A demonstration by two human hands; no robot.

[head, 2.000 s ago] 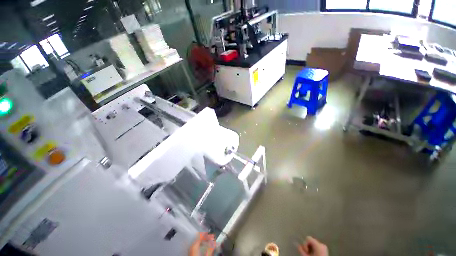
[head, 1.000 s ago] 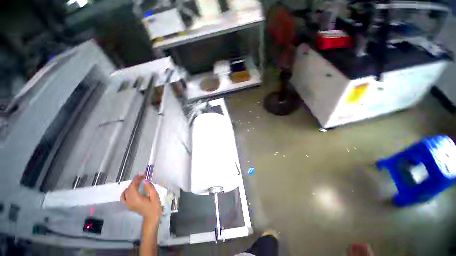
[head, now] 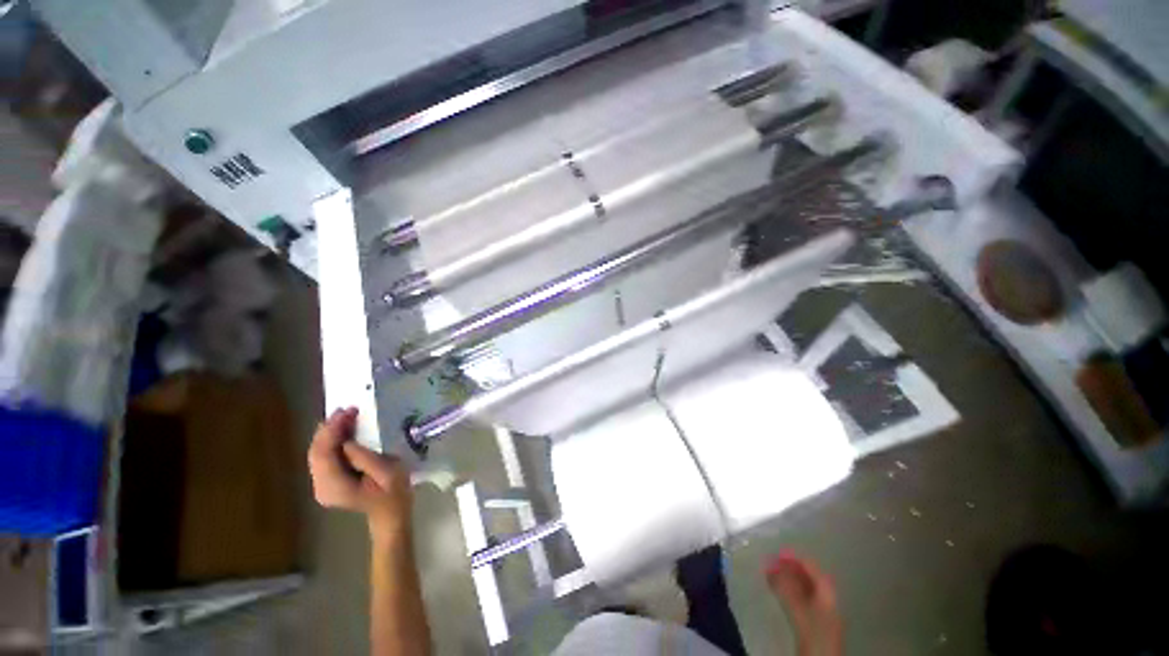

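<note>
My left hand [head: 359,472] rests at the near end of the machine's white side rail [head: 344,320], its fingers at the edge; nothing is seen held. My right hand [head: 805,587] is at the bottom, blurred, beside the rolls. Two white material rolls [head: 641,493] sit side by side on a shaft in a low white frame. White sheet [head: 667,336] runs from them up over the metal rollers [head: 603,272] into the large sheet-cutting machine [head: 231,77]. Small dark marks show on the sheet.
A cardboard box [head: 212,474] stands at the left, with a blue container [head: 51,468] and white bagged material [head: 77,269] beside it. A white shelf [head: 1026,365] with brown discs is at the right. White scraps lie on the floor. A dark round object is at the lower right.
The view has turned and moved over the machine's roller end. The rolls now appear lower and closer. My left hand has gone from near the roller end to the side rail. The blue stool left view.
</note>
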